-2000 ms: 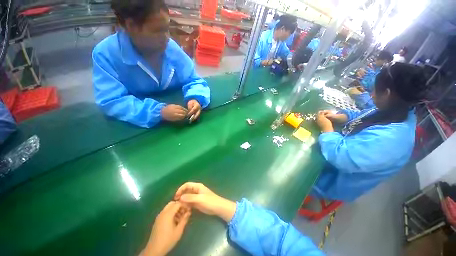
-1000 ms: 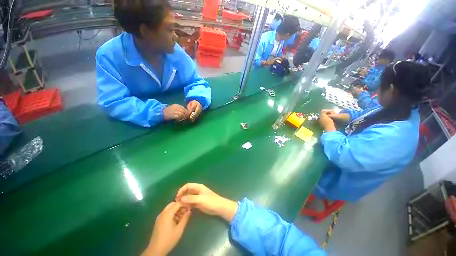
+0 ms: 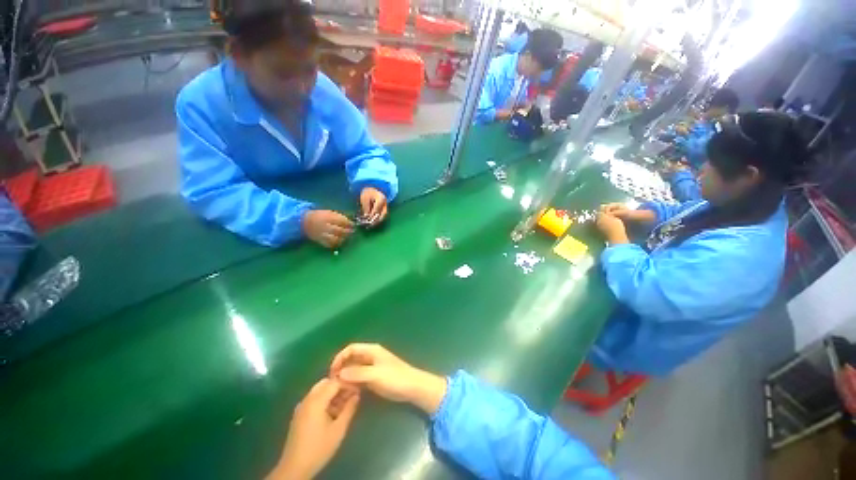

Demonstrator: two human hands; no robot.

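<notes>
My left hand (image 3: pixel 317 424) and my right hand (image 3: pixel 383 373) meet at the fingertips above the green belt (image 3: pixel 375 305), low in the view. The fingers are bent and pinched together. Whatever may be between them is hidden. A small silver-white unit with dark parts (image 3: pixel 443 243) lies on the belt ahead of my hands. A flat white square (image 3: pixel 463 272) lies just nearer than it. Another small unit (image 3: pixel 497 172) lies farther up the belt.
Across the belt, a person in blue (image 3: pixel 272 141) holds a small part. At right, another person (image 3: pixel 699 262) works beside a yellow-orange box (image 3: pixel 554 222), a yellow card (image 3: pixel 570 249) and scattered white pieces (image 3: pixel 527 262). A metal post (image 3: pixel 563 169) rises beyond. A clear bag (image 3: pixel 42 292) lies far left.
The nearer unit has moved left and slightly towards me along the belt. The white square and my hands are nearly unmoved. The person across has lowered their head and moved their hands slightly apart.
</notes>
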